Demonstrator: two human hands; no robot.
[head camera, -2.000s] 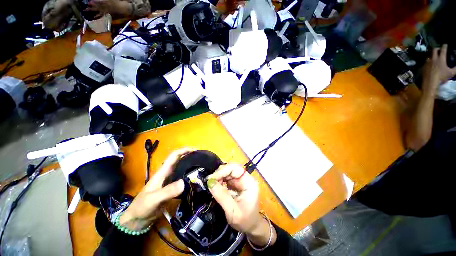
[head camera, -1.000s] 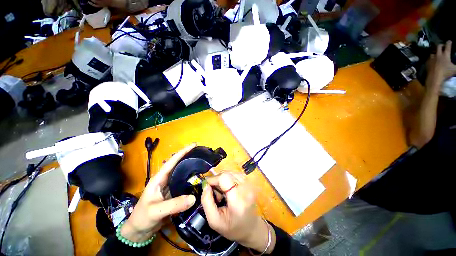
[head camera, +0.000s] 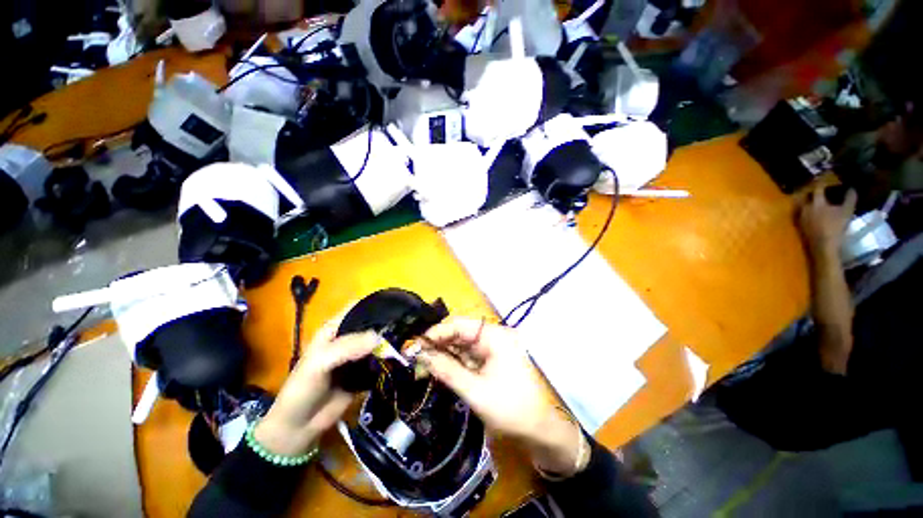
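Observation:
The black camera head shell (head camera: 390, 308) is tilted up at the lower centre, with my left hand (head camera: 322, 387) holding its left side. The base housing (head camera: 430, 455) lies below it, its black open interior facing up, with a pale metallic part inside. Thin yellow and dark wires (head camera: 410, 397) run between head and base. My right hand (head camera: 484, 379) pinches a small white connector (head camera: 412, 349) at the wire ends, close to my left fingertips. The exact fit of the connector is too small to tell.
White cameras (head camera: 450, 182) with black balls are piled at the far side. Another camera (head camera: 187, 339) stands at left with its antenna. Paper sheets (head camera: 567, 304) lie right of centre, under a black pigtail cable (head camera: 572, 265). Another person's hand (head camera: 828, 218) is at right.
The head shell has tilted, and the base interior shows more. My hands have shifted around the wires, the right fingers now at the white connector. The other person's hand has moved down.

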